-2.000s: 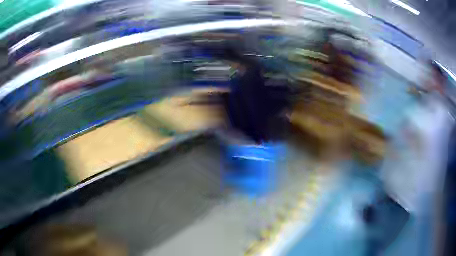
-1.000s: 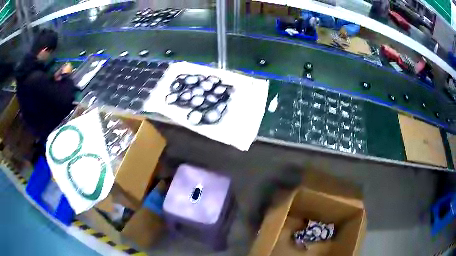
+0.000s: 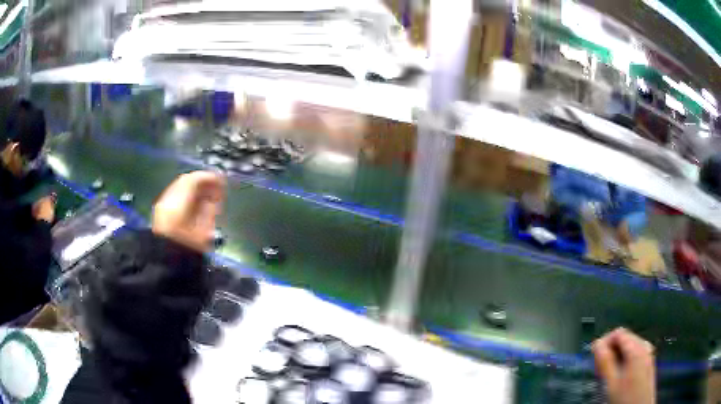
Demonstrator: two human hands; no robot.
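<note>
The pile of rounded covers with black rims and pale faces [image 3: 352,371] lies on the white sheet [image 3: 474,377] at the bottom centre. My left hand [image 3: 190,209], in a black sleeve, is raised over the near side of the belt, left of the pile. It is blurred with fingers curled, and whether it holds anything is unclear. My right hand [image 3: 626,364] is low at the right, past the sheet, cut by the bottom edge. Its fingers look curled, and its content is hidden. Dark covers in a tray [image 3: 229,304] show beside my left sleeve.
A green conveyor [image 3: 356,252] with small black units crosses the view behind the sheet. A metal post [image 3: 423,181] rises at the sheet's back edge to a white shelf. A person in black [image 3: 20,229] is at far left. Another worker's blue sleeves show across the belt.
The view has come closer to the bench and tilted up. Both my hands have come into view. The stool and the open carton have left the picture.
</note>
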